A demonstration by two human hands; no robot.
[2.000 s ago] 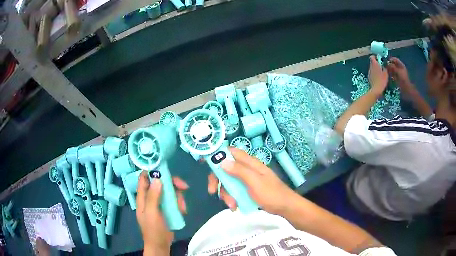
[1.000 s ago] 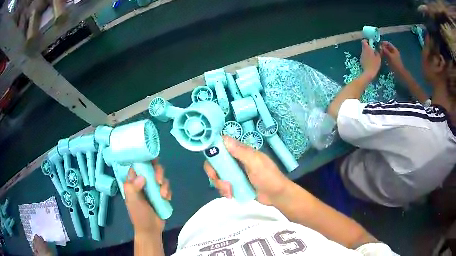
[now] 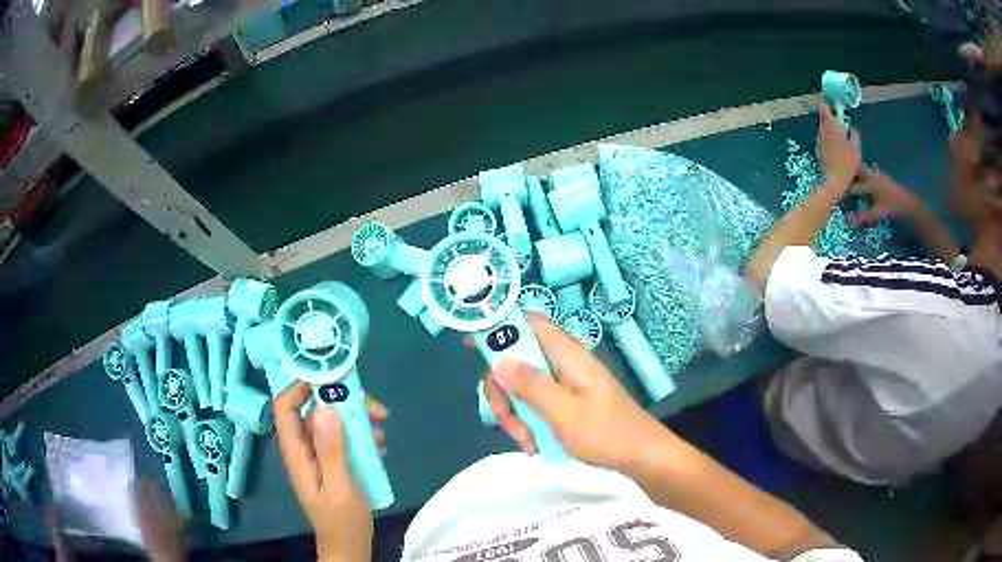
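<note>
My left hand (image 3: 327, 456) is closed around the handle of a turquoise handheld fan (image 3: 319, 333), its front grille facing me. Its black oval display (image 3: 332, 393) shows lit white digits. My right hand (image 3: 566, 395) holds a second turquoise fan (image 3: 470, 281) by the handle, also grille side up, thumb just below its lit display (image 3: 503, 337). The two fans are held apart, side by side. The lower parts of both handles show below my fingers. The digits are too small to read surely.
Fans lie in piles at left (image 3: 198, 318) and centre right (image 3: 566, 258) on the dark green bench. A clear bag of tiny turquoise parts (image 3: 681, 253) lies right of them. A person (image 3: 879, 351) works at right. Another person's hands touch a whitish sheet (image 3: 97, 483) at lower left. The conveyor (image 3: 440, 121) runs beyond.
My left hand has turned its fan from side-on to grille facing me. The right fan's grille now faces me more squarely. At lower left, another person's hands have moved onto the whitish sheet.
</note>
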